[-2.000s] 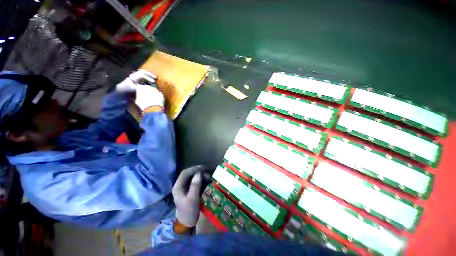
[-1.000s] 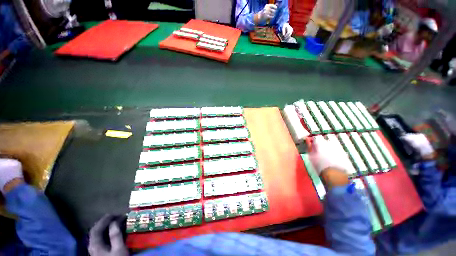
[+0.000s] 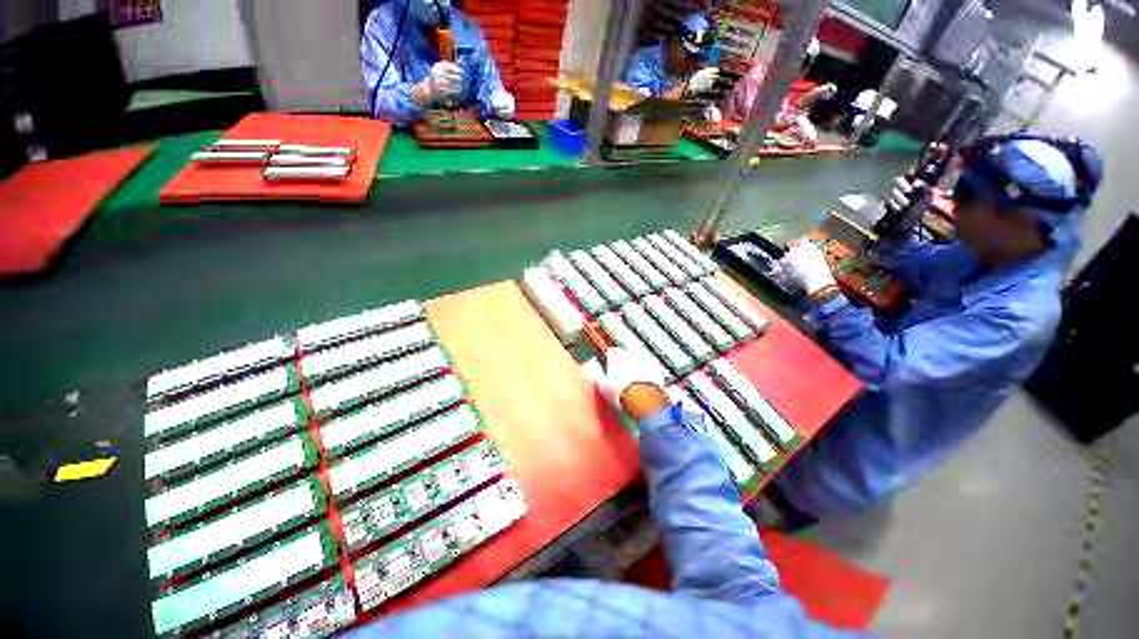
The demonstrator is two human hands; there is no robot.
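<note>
Rows of narrow green circuit boards lie in two columns on a red work board [image 3: 556, 524]. Most carry a white pad strip [image 3: 231, 512]; bare circuit boards [image 3: 437, 543] with small parts show at the near end. My right hand [image 3: 631, 375], in a white glove, is at the near end of a pale stack of strips [image 3: 553, 303], on the left side of the second red board [image 3: 818, 362]. Its fingers are bunched and partly hidden, so I cannot tell whether they grip anything. A small red piece shows beside them. My left hand is out of the picture.
Covered boards [image 3: 681, 318] fill much of the second red board. A worker in blue [image 3: 924, 362] sits at right by a black tray [image 3: 749, 260]. Across the green bench are a red board with pale strips [image 3: 356, 137] and other workers. A yellow slip [image 3: 85, 469] lies at left.
The view has swung right. My left hand, seen before at the main board's near left corner, has left the picture. My right hand has come into view and stays near the stack.
</note>
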